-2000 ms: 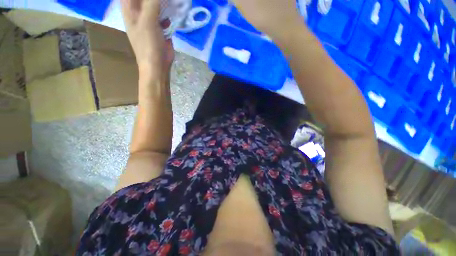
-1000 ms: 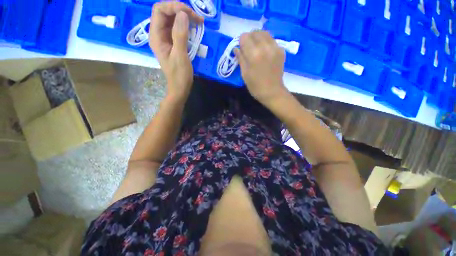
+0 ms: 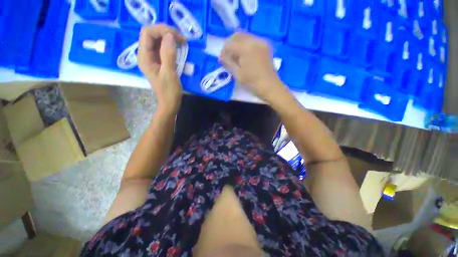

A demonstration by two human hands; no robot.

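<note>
My left hand [image 3: 161,62] is closed around a coiled white cable [image 3: 183,56], whose loops show beside the fingers. My right hand [image 3: 248,59] is blurred, with curled fingers, over the front trays; whether it holds anything is hidden. A coiled cable [image 3: 216,80] lies in the right part of the blue tray [image 3: 221,94] at the table edge, just left of and below my right hand. A white car charger [image 3: 189,69] shows in that tray's left part. Another tray [image 3: 75,47] at the left holds a car charger [image 3: 95,45] and a coiled cable [image 3: 128,56].
More blue trays [image 3: 314,74] with white chargers run right along the white table [image 3: 321,102]. Stacked blue trays [image 3: 30,40] stand at the far left. Open cartons [image 3: 47,150] sit on the speckled floor at left. Stacked brown cardboard [image 3: 376,138] is below the table at right.
My right hand has moved off the coiled cable, which now lies in the front tray. My left hand still grips a cable. Since the oldest frame the view has turned and both hands are lower.
</note>
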